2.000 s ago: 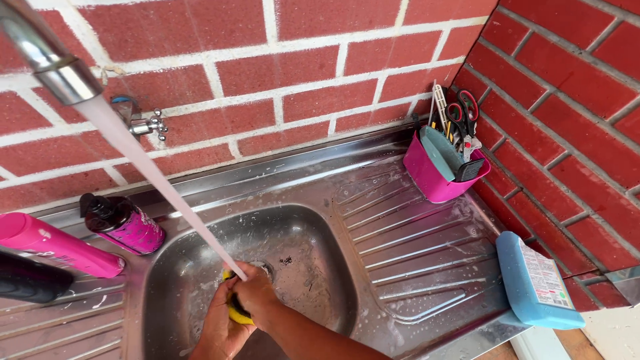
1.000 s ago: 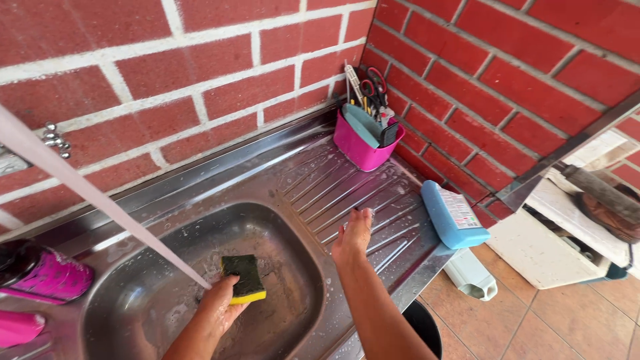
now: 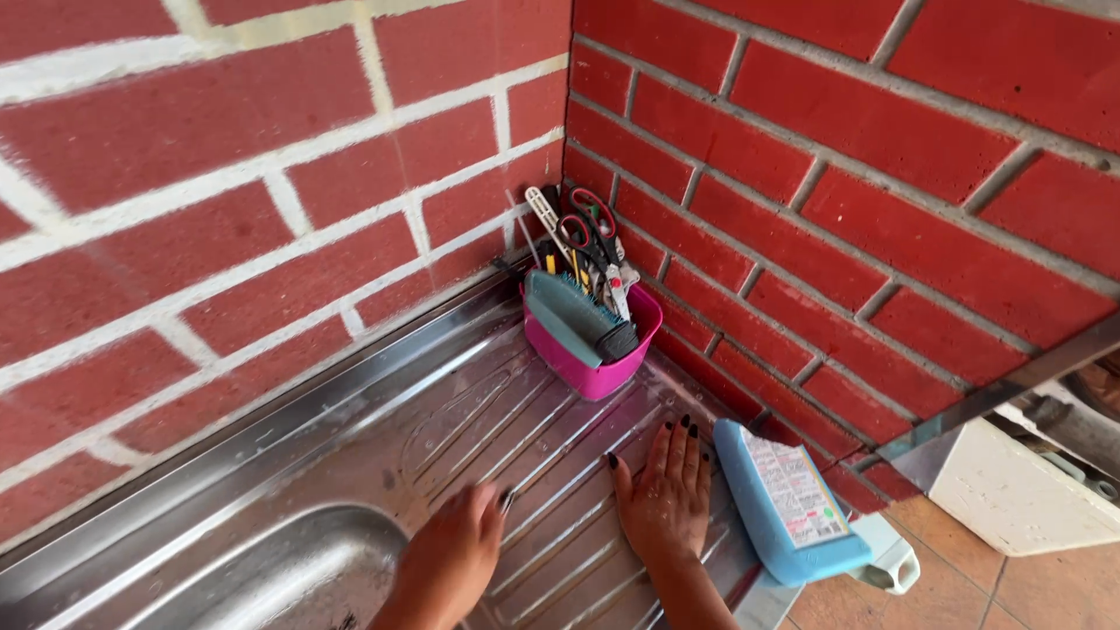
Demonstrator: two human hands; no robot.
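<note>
My right hand (image 3: pixel 669 494) lies palm down with its fingers extended on the ribbed steel drainboard (image 3: pixel 525 429), just left of a blue plastic bottle (image 3: pixel 783 507) lying on its side. Nothing shows in that hand. My left hand (image 3: pixel 459 547) is over the drainboard beside the basin (image 3: pixel 289 569), its fingers bent and blurred; whether something is under it cannot be seen. A magenta plastic container (image 3: pixel 586 376) in the corner holds scissors (image 3: pixel 599 236), a blue-grey brush (image 3: pixel 564 319) and other utensils. The sponge is not visible.
Painted brick walls (image 3: pixel 332 166) meet behind the container. A raised steel edge (image 3: pixel 254 437) runs along the left wall. Past the drainboard's right end are a pale plastic container (image 3: pixel 888 556), a tiled floor (image 3: pixel 954 569) and a white box-like object (image 3: pixel 1024 499).
The view has swung right, leaving the water stream out of frame. My left hand has moved from the basin to the drainboard. My right hand now rests flat nearer the blue bottle.
</note>
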